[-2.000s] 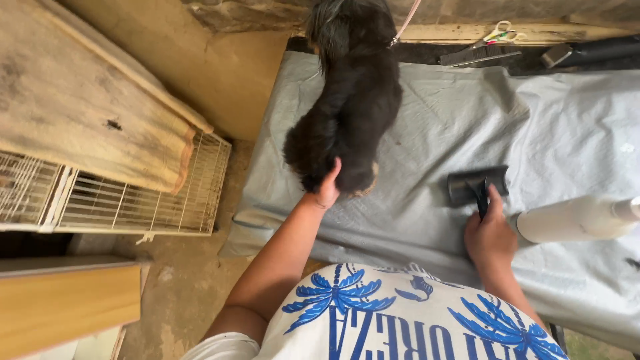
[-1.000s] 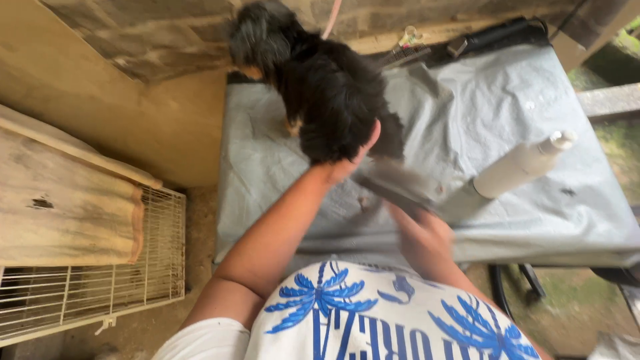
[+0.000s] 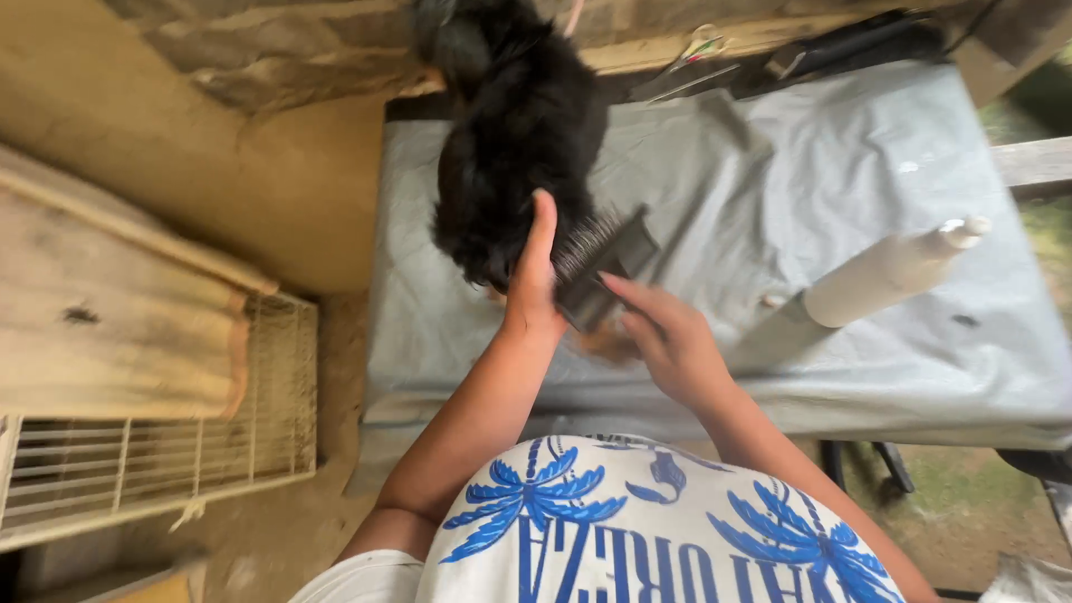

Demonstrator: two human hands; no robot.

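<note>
A black dog (image 3: pixel 523 126) with some tan fur stands on the grey cloth of the table (image 3: pixel 837 176), its head toward the wall. My left hand (image 3: pixel 536 276) lies against its rear, thumb up on the fur, other fingers hidden. In my right hand (image 3: pixel 674 335) is a black slicker brush (image 3: pixel 607 272), its wire pins touching the fur beside my left hand. A white spray-type bottle (image 3: pixel 888 272) is on the cloth to the right of my right hand. Blurred tan fur (image 3: pixel 607 342) shows below the brush.
Scissors (image 3: pixel 702 46), a metal comb (image 3: pixel 693 84) and a black tool (image 3: pixel 854 42) lie along the table's back edge by the wall. A pink lead (image 3: pixel 574 17) runs up near the dog. At the left is a wire cage (image 3: pixel 159 469) with a wooden board (image 3: pixel 117 285) over it.
The brush in my right hand has moved from beside the bottle leftward to the dog's rear. My left hand stays at the dog's rear.
</note>
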